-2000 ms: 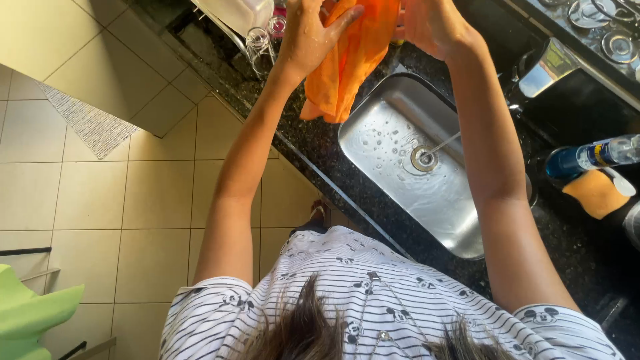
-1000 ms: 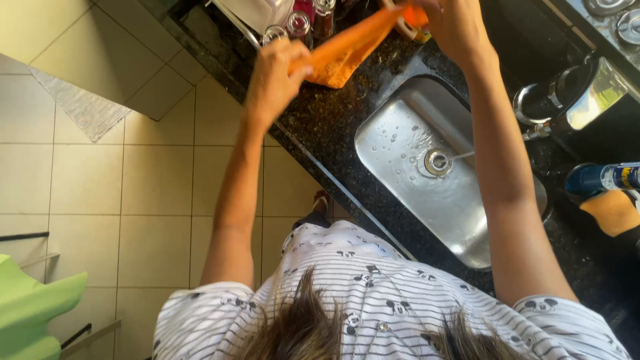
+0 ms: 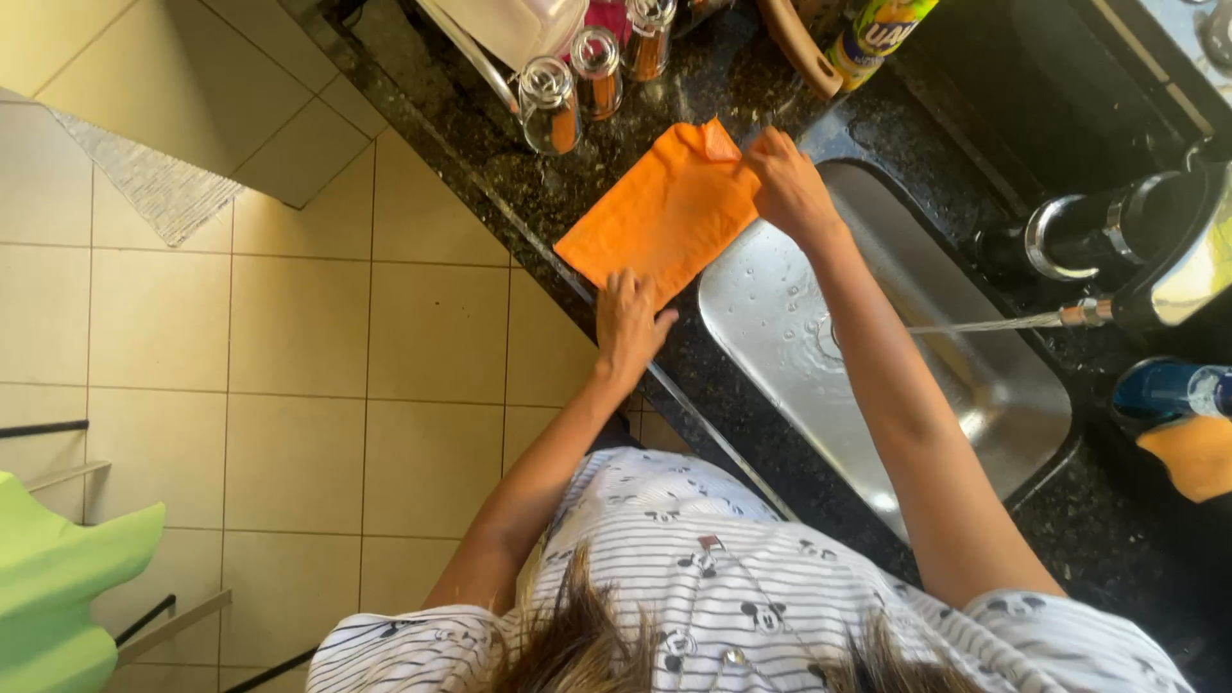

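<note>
An orange cloth (image 3: 664,207) lies spread on the black granite counter between the sink and the glasses, with one corner folded over at its far edge. My left hand (image 3: 630,322) rests on its near corner, fingertips on the fabric and thumb apart. At the cloth's right corner, beside the sink rim, is my right hand (image 3: 784,183), its fingers bent over the fabric; whether they pinch it is hard to see. Water runs from the faucet (image 3: 1088,313) into the stainless steel sink (image 3: 770,308), passing under my right forearm.
Upturned glasses (image 3: 549,106) and a dish rack (image 3: 481,53) stand beyond the cloth. A yellow-green bottle (image 3: 876,38) is behind the sink, near a brown handle (image 3: 799,48). On the right are a blue bottle (image 3: 1169,390) and an orange sponge or cloth (image 3: 1193,457).
The orange cloth was held up and stretched between both hands; now it lies flat on the counter. Both hands have come down with it, and the left is nearer the counter's front edge.
</note>
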